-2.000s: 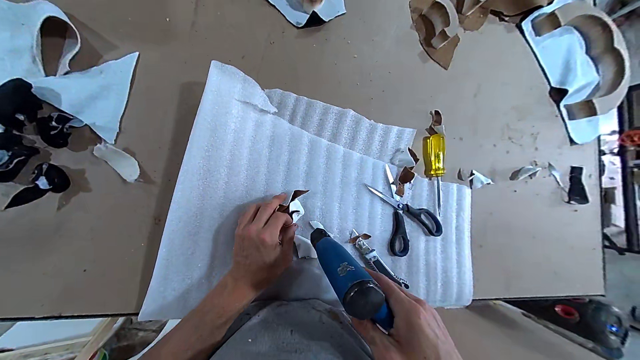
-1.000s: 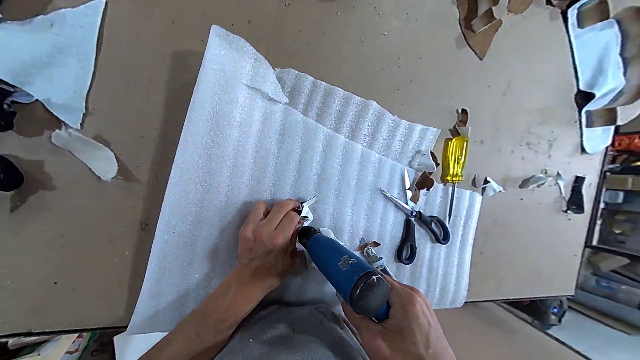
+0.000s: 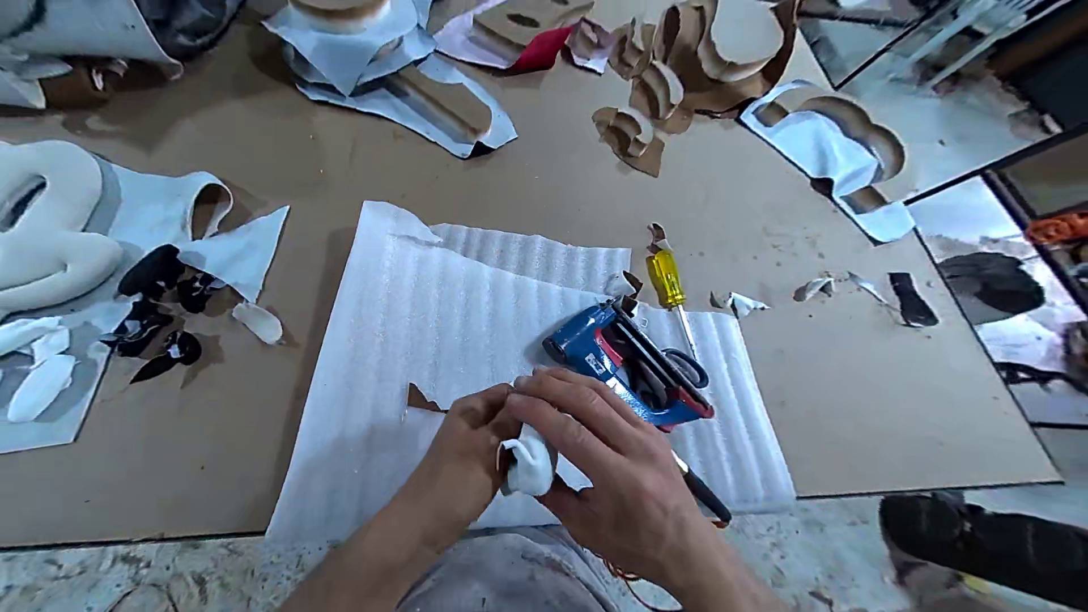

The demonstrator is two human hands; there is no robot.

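Both hands are closed around a small piece covered in white material (image 3: 530, 463), low on the white foam sheet (image 3: 442, 314). My left hand (image 3: 463, 450) grips its left side; my right hand (image 3: 603, 450) wraps over its top and right side. A blue and red staple gun (image 3: 603, 348) lies on the foam just beyond my right hand, over the scissors (image 3: 688, 370), whose handles partly show. A screwdriver with a yellow handle (image 3: 665, 279) lies to the upper right. A black-handled tool (image 3: 704, 493) sticks out beside my right hand. A brown scrap (image 3: 422, 398) lies near my left fingers.
Cream padded shapes (image 3: 51, 229), black scraps (image 3: 153, 272) and white scraps (image 3: 42, 387) lie at the left. Light blue covered pieces (image 3: 425, 102) and brown cut-outs (image 3: 654, 93) are along the back. Small scraps (image 3: 911, 299) lie near the table's right edge.
The blue tool that my right hand held is no longer in it, and that hand is now on the small piece with my left. A blue and red staple gun now lies over the scissors.
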